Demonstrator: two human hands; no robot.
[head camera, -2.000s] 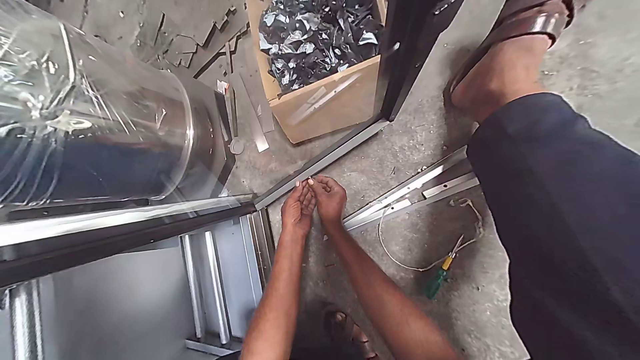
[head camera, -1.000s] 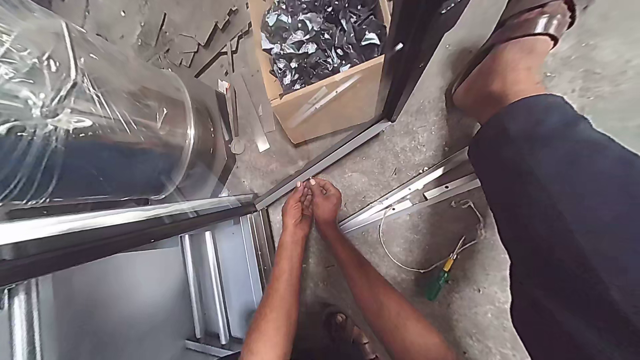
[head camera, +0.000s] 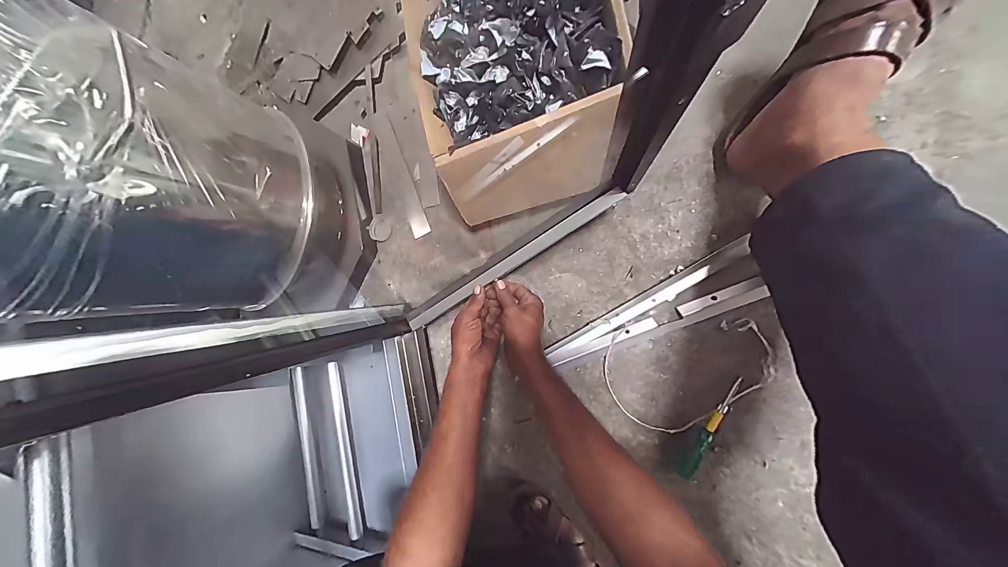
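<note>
My left hand (head camera: 476, 329) and my right hand (head camera: 520, 316) meet at the fingertips, just beside the lower rail of a metal frame (head camera: 520, 256). Fingers and thumbs of both hands are bent together; whether something small is pinched between them is too small to tell. The rail joins a dark upright profile (head camera: 661, 87) at its upper right end and another long frame bar (head camera: 197, 346) at its lower left end. Right of my hands, metal strips with holes (head camera: 654, 315) lie on the concrete floor. A screwdriver with a green and yellow handle (head camera: 697, 450) lies below them by a thin cord (head camera: 630, 409).
A cardboard box (head camera: 543, 157) full of dark scraps stands beyond the rail. At the left is a large roll wrapped in clear plastic (head camera: 157, 181). Loose offcuts (head camera: 413, 197) lie between them. A sandalled foot (head camera: 827, 110) and dark trouser leg (head camera: 890, 315) fill the right side.
My right hand has drawn in against my left hand since the earliest frame, and its fingers have shifted slightly. The frame, the box and the screwdriver have not moved.
</note>
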